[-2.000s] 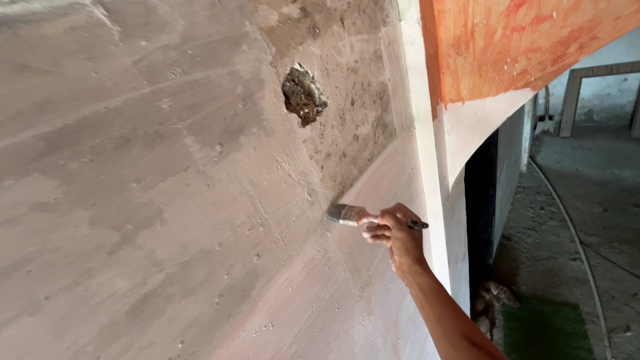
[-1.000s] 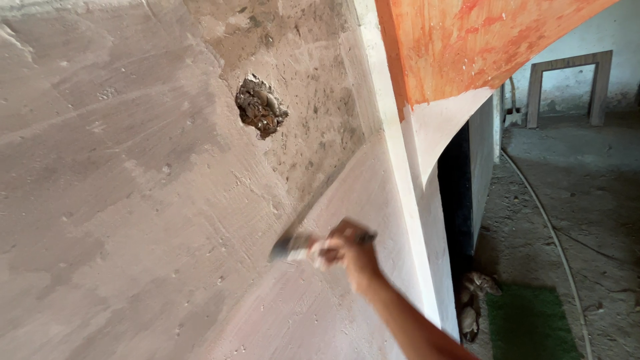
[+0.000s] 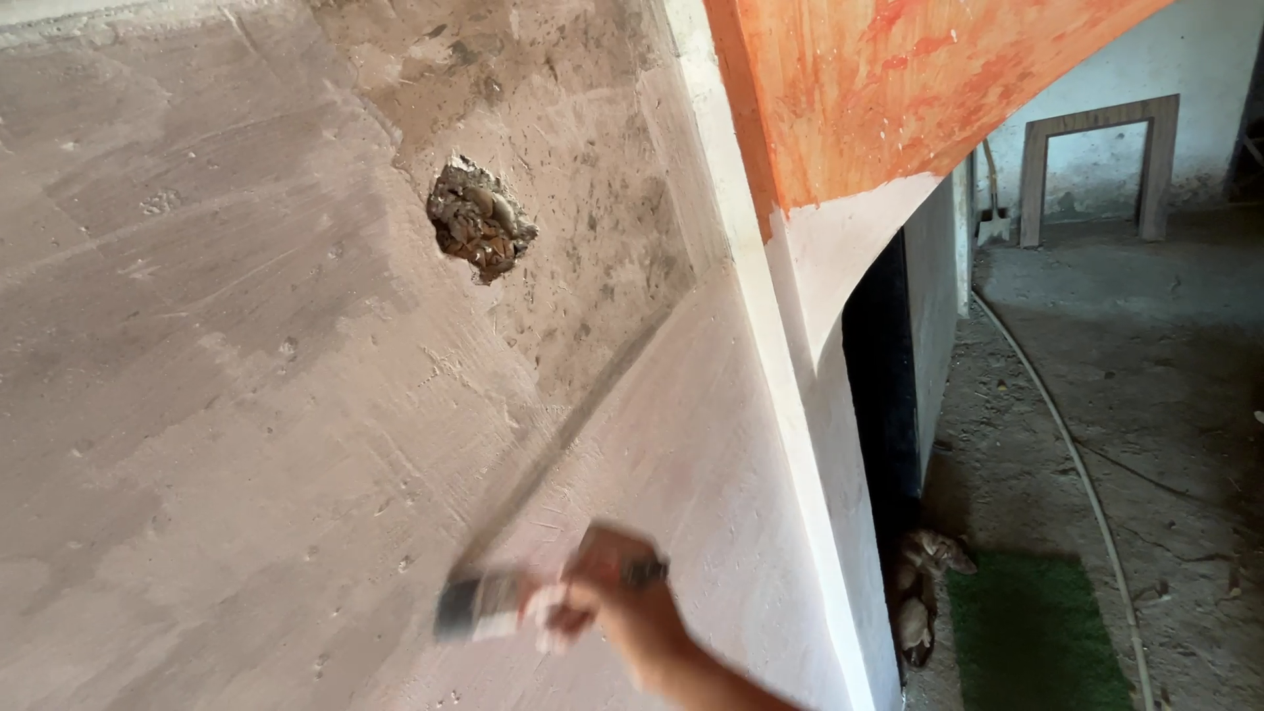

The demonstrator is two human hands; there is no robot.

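Observation:
My right hand (image 3: 602,583), somewhat blurred by motion, grips a flat paintbrush (image 3: 489,604) near the bottom middle of the head view. The dark bristles point left and lie against or close to the plastered wall (image 3: 247,425); exact contact cannot be told. A dark, damp-looking streak (image 3: 568,430) runs from the bristles up and right, along the border between the rough brown patch and the pinkish plaster. Above the brush is a jagged hole (image 3: 481,219) with broken rubble inside. My left hand is out of view.
A white edge strip (image 3: 765,326) bounds the wall, with an orange painted surface (image 3: 869,89) beyond. Lower right, an animal, apparently a dog (image 3: 918,592), lies beside a green mat (image 3: 1032,627). A hose (image 3: 1076,454) crosses the floor toward a shovel (image 3: 994,222) and wooden frame (image 3: 1101,118).
My right hand and the brush have moved down and left along the wall. The dark streak along the border of the rough patch now reaches farther down. The view has shifted somewhat.

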